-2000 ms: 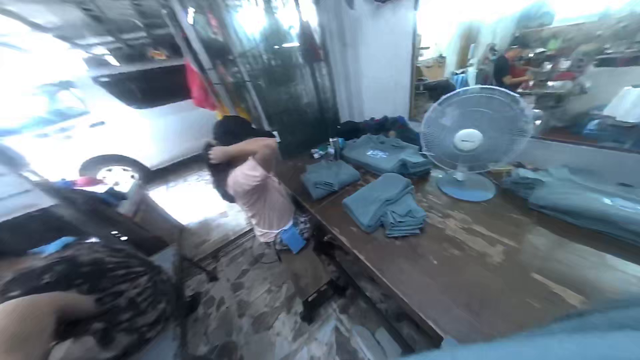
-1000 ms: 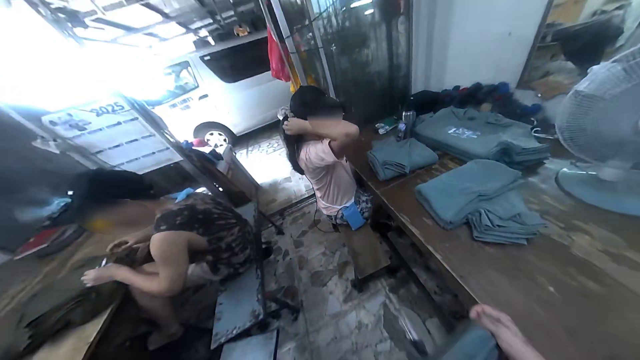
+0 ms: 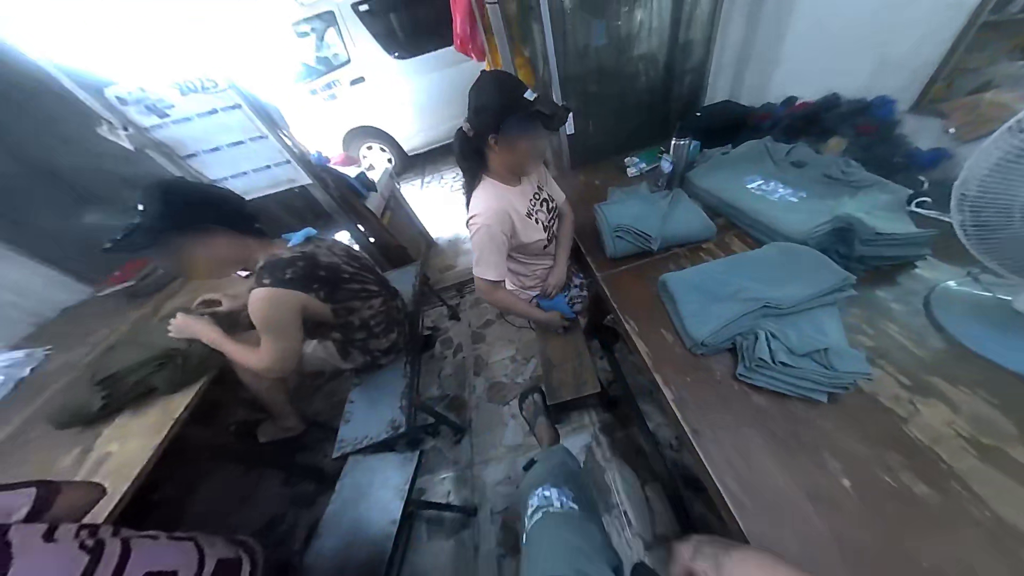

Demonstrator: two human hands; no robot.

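Observation:
At the bottom edge, my right hand [image 3: 720, 556] is blurred and cut off by the frame; its grip cannot be made out. Just left of it, a grey-green garment [image 3: 560, 512] with a pale print hangs over the walkway. My left hand is not in view. Folded grey-green garments [image 3: 756, 296] lie in a pile on the brown wooden table [image 3: 808, 464] at the right. Behind them are a smaller folded bundle [image 3: 652, 218] and a large stack of shirts [image 3: 808, 192] with a print on top.
One person sits on a wooden bench [image 3: 568, 364] by the table. Another person bends over dark green cloth [image 3: 152, 368] at the left table. Metal-topped benches [image 3: 364, 500] flank the stone-patterned floor [image 3: 488, 376]. A fan [image 3: 996, 200] stands far right; a metal bottle [image 3: 678, 160] is beside the shirts.
The view has swung left. The person on the wooden bench has lowered a raised arm to the lap. The grey-green garment near my right hand now shows more fully, with its print.

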